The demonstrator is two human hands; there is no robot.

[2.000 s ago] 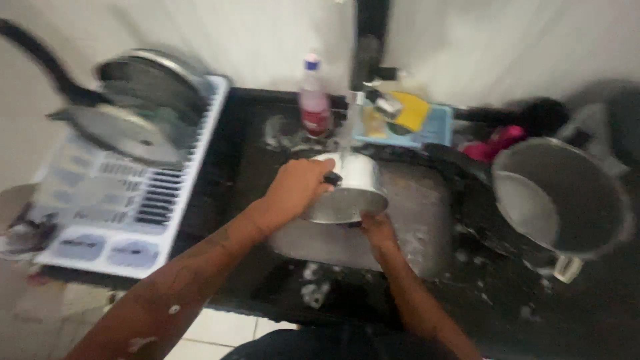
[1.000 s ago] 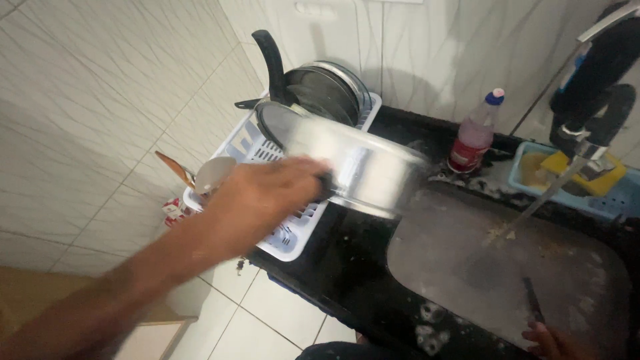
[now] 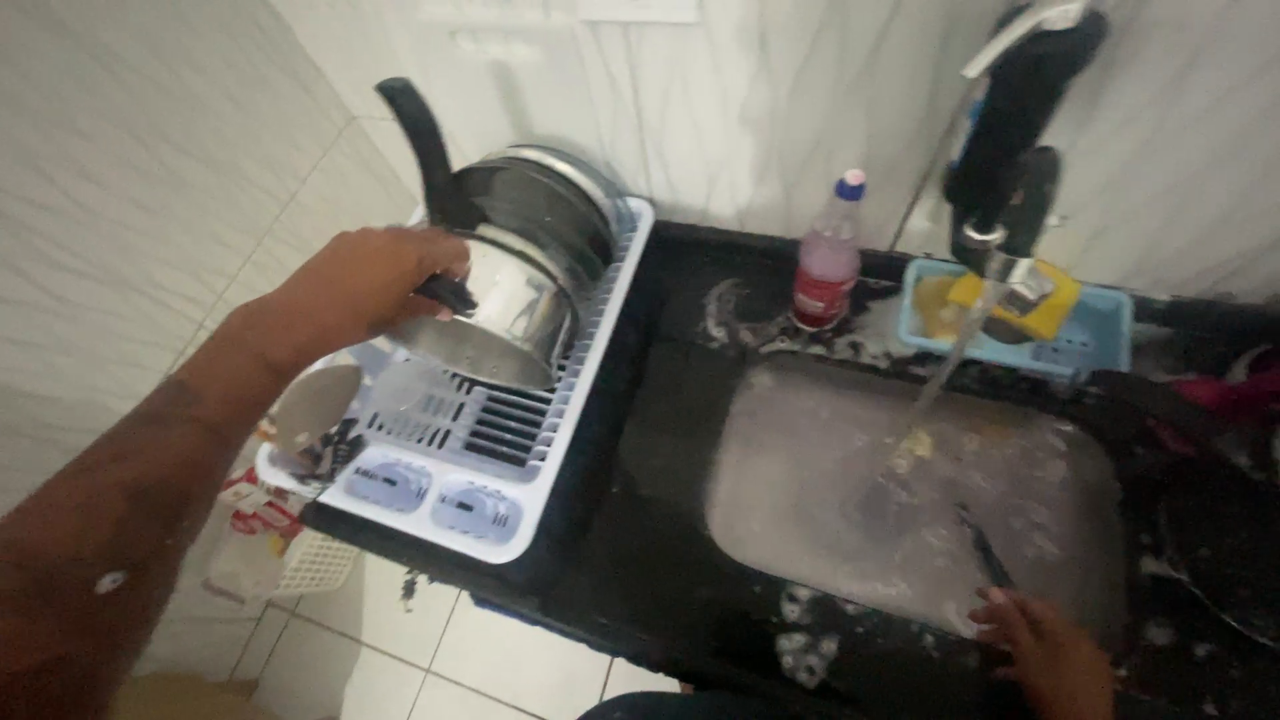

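My left hand (image 3: 400, 275) grips the black handle of a metal saucepan (image 3: 500, 320), which is tilted over the white plastic dish rack (image 3: 590, 350). Behind the saucepan, a dark frying pan (image 3: 530, 210) with a black handle and other round cookware stand in the rack. My right hand (image 3: 1040, 640), at the near edge of the sink basin (image 3: 800, 470), holds a thin dark utensil (image 3: 985, 545) whose kind I cannot tell. Water runs from the faucet (image 3: 1000, 255) into the basin, where pale food bits lie.
Right of the rack, a bottle of reddish liquid (image 3: 828, 260) stands at the wall. A light blue tray (image 3: 1100, 335) with a yellow sponge (image 3: 1050, 300) sits behind the basin. Soap suds (image 3: 805, 635) spot the black countertop (image 3: 650, 560). A white basket (image 3: 320, 562) is below the rack.
The saucepan, over the sink two seconds ago, has moved left to the dish rack in my left hand. My right hand no longer touches the saucepan. The view has swung left.
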